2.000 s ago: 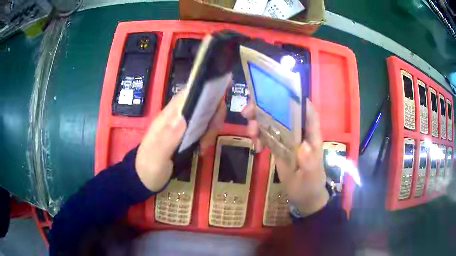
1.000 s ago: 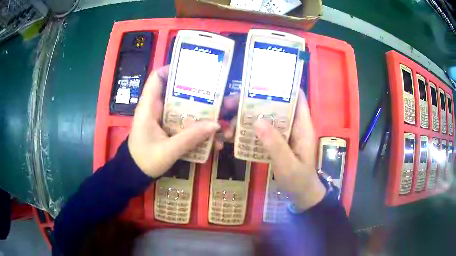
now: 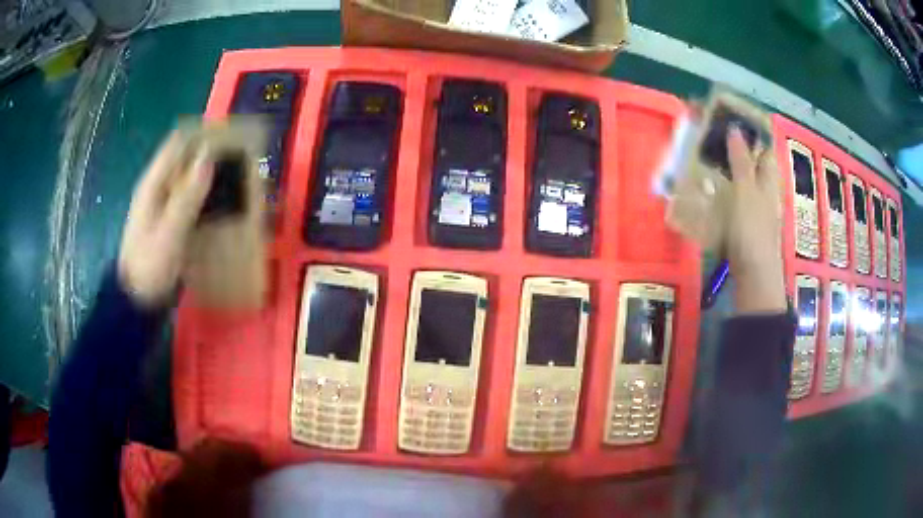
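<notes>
My left hand [image 3: 157, 218] holds a gold phone [image 3: 228, 258], blurred, over the left side of the red phone tray [image 3: 405, 261]. My right hand [image 3: 749, 202] holds another gold phone [image 3: 708, 202], blurred and tilted, over the tray's upper right edge; its screen looks dark. In the tray, several black phone backs [image 3: 468, 162] lie in the upper row, the leftmost partly hidden by the held phone. Several gold phones [image 3: 442, 364] lie face up in the lower row with dark screens. The upper right pocket is empty.
A second red tray [image 3: 796, 405] with gold phones stands at the right. A blue pen [image 3: 716, 283] lies between the trays. An open cardboard box [image 3: 486, 40] with white labels is at the far edge. Shiny clear tape [image 3: 76, 223] runs down the bench at left.
My hands have moved apart, the left one to the left and the right one to the right, each with its phone. The lit screens no longer show. The tray's middle is uncovered.
</notes>
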